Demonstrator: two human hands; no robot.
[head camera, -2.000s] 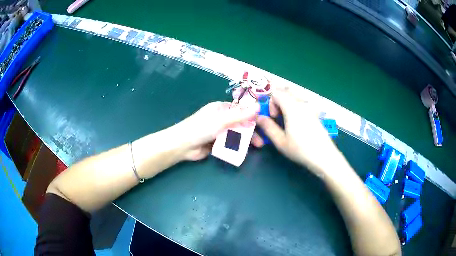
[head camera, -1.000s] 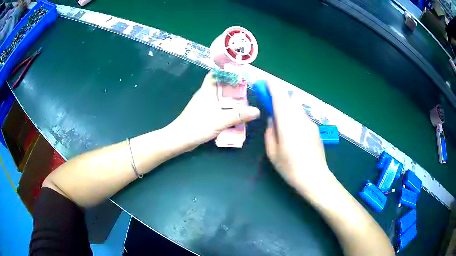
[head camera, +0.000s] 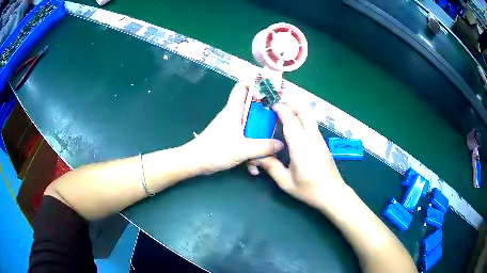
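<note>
A pale pink handheld fan (head camera: 280, 47) is held with its round, red-spoked head pointing away over the belt edge. A blue battery pack (head camera: 260, 121) lies in its open handle. A small green circuit board (head camera: 268, 91) shows at the neck, just above the battery. My left hand (head camera: 227, 130) grips the handle from the left, its thumb across the battery's lower end. My right hand (head camera: 301, 154) is at the handle's right side, with fingertips near the board and at the handle's lower end. The handle's lower end is hidden by the hands.
One loose blue battery (head camera: 346, 149) lies right of my right hand. Several more (head camera: 415, 190) lie farther right. Another pink fan (head camera: 474, 154) is on the green belt (head camera: 352, 69). Red-handled pliers (head camera: 29, 69) and a blue parts bin (head camera: 52, 16) are at the far left.
The battery has moved from my right hand into the open handle, which was first turned over from its windowed side. My right hand has moved in against the fan. The belt fan has shifted towards me.
</note>
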